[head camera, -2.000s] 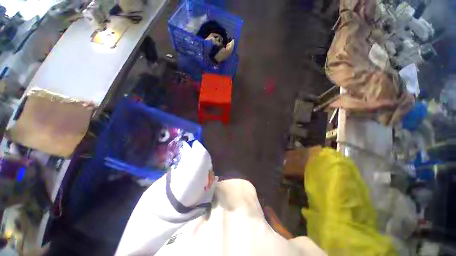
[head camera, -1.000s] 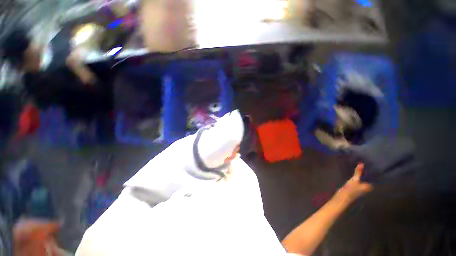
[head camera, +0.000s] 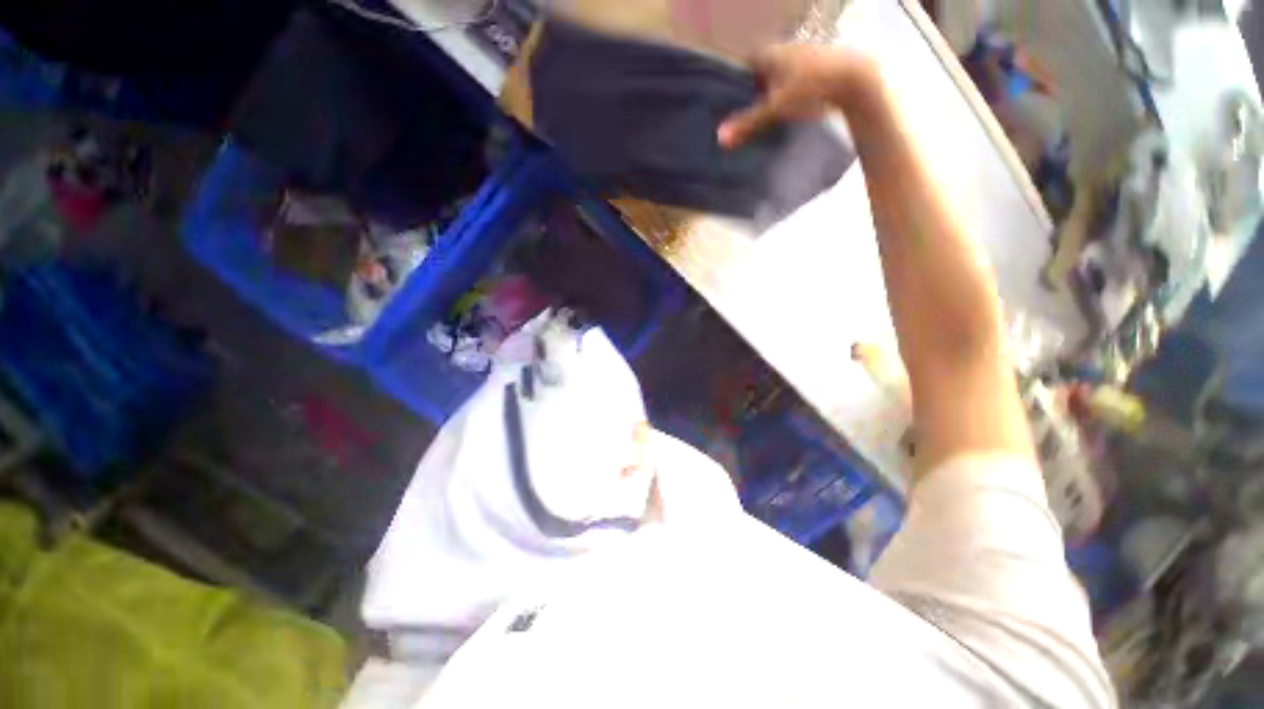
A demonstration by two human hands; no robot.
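A dark grey to navy cloth piece (head camera: 645,118) is over the brown pad (head camera: 665,222) at the edge of the white table, at the top of the view. My right hand (head camera: 804,90) is at the cloth's right part, with the thumb on its near face and the cloth pinched in the hand; the fingertips are blurred. The cloth's right end hangs past the hand, paler and blurred. My left hand is not in view.
The white table (head camera: 818,298) runs diagonally at the right. Blue crates (head camera: 458,263) with mixed cloth stand below its edge. Yellow-green cloth (head camera: 139,623) is at the lower left. Cluttered items (head camera: 1109,249) lie beyond the table.
The view has swung round to the table. My right hand has moved from low over the floor up to the table. The dark cloth now covers part of the brown pad.
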